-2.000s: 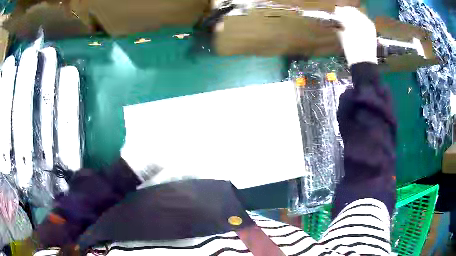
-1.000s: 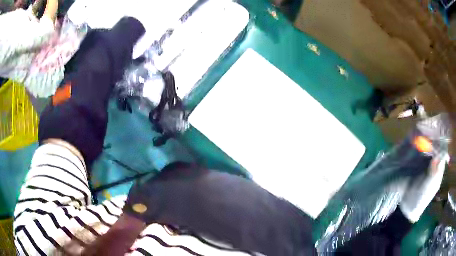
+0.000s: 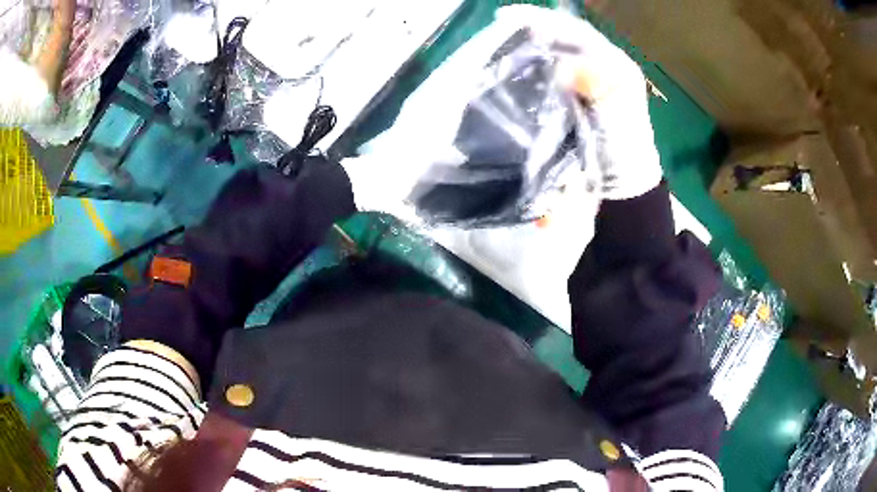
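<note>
A clear crinkled bag with a dark flat part (image 3: 495, 139) is over the white insert (image 3: 538, 264), which lies on the green table. My right hand (image 3: 625, 120), in a white glove, grips the bag's right side, blurred, with a bare fingertip showing. My left hand (image 3: 380, 183), also in a white glove, is at the bag's lower left; it blends into the white glare, so its fingers and grip cannot be told.
Long white units (image 3: 317, 34) with black cords (image 3: 313, 130) lie at upper left. Bagged orange-ended packs (image 3: 745, 332) lie at right, beside open brown cartons (image 3: 789, 221). A green basket (image 3: 34, 332) and yellow crate (image 3: 24, 183) are at left. Another person's arm shows at upper left.
My left hand has come from the white units to the insert. My right hand has moved left from the cartons. The bagged dark part now shows over the insert.
</note>
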